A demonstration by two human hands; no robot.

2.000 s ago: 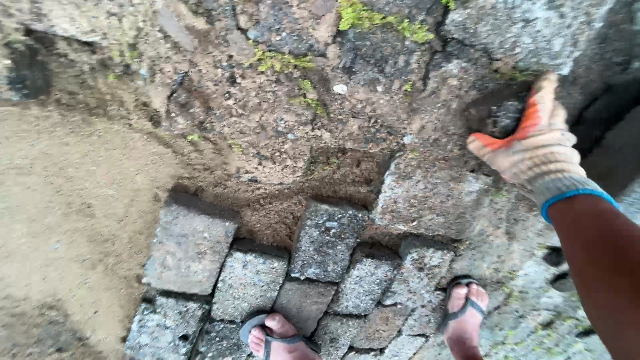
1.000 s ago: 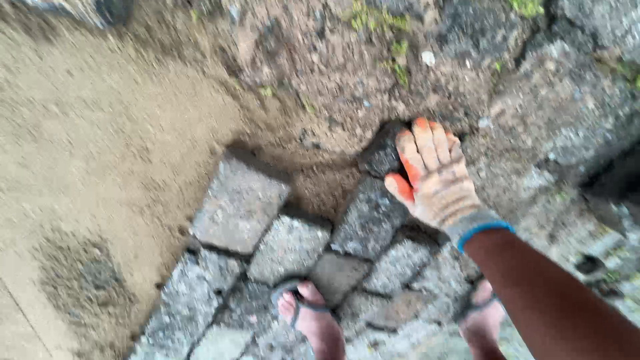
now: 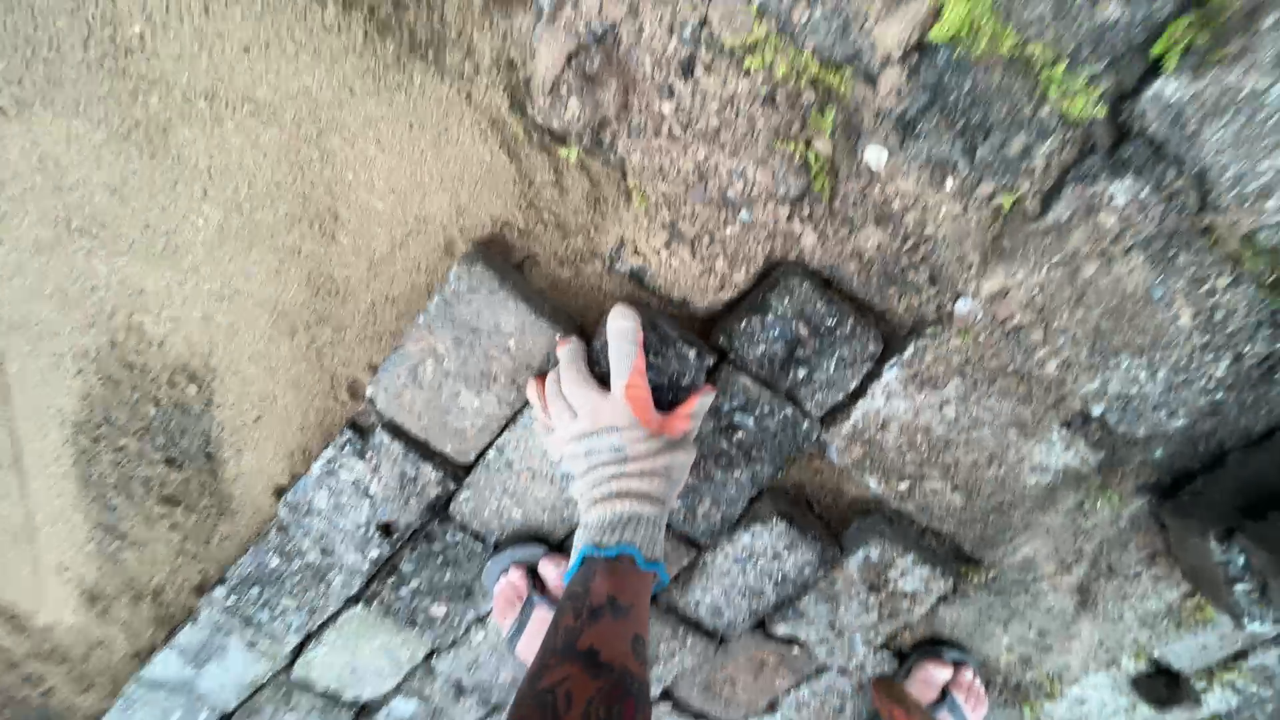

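My left hand (image 3: 620, 430), in a pale knitted glove with orange on the palm side, lies over the paving. Its index finger and thumb span a small dark stone block (image 3: 665, 355), gripping it at the edges; part of the block is hidden under the hand. Another dark stone block (image 3: 800, 335) sits to its right in a recess. A larger grey paving stone (image 3: 465, 360) lies left of the fingers, with a speckled paving stone (image 3: 750, 440) to the right of the glove. My right hand is out of view.
Sand (image 3: 250, 180) spreads over the left side. Rough, broken ground with moss (image 3: 970, 30) borders the blocks above. A dark hole (image 3: 1230, 490) opens at the right. My sandalled feet (image 3: 525, 600) stand on the laid stones.
My right gloved hand, earlier on a dark block at the paving's upper edge, has left the view. My left hand has come in from below, over another dark block.
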